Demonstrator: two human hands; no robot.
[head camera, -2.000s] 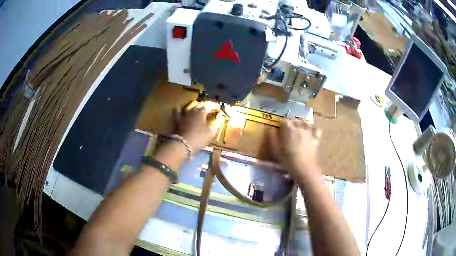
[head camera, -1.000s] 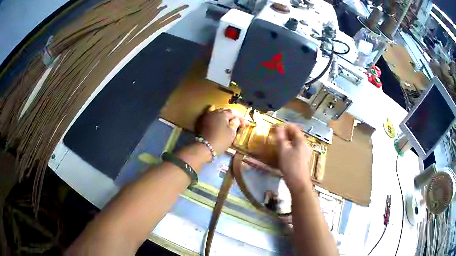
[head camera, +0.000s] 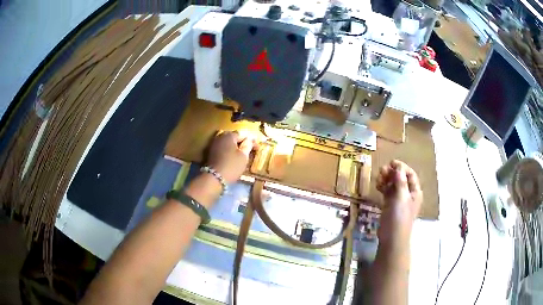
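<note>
A brown bag panel (head camera: 409, 170) lies flat under the yellow clamp frame (head camera: 315, 143) below the dark grey sewing head (head camera: 262, 68). A strap handle (head camera: 280, 229) hangs in a loop from the frame's two slotted arms towards me. My left hand (head camera: 231, 155) rests at the frame's left end beside the lit needle area, fingers bent; whether it holds anything is hidden. My right hand (head camera: 400, 179) is over the panel, right of the frame, with curled fingers close together; I cannot tell if something small is between them.
A bundle of loose straps (head camera: 89, 89) lies at far left beside the black mat (head camera: 128, 143). A small dark block (head camera: 306, 232) sits inside the strap loop. At right are thread snips (head camera: 464, 219), a cable, a control screen (head camera: 499, 92) and a small fan (head camera: 527, 183).
My right hand has moved right, off the clamp frame, uncovering its right slotted arm. My left hand stays near the needle area. The camera view has shifted.
</note>
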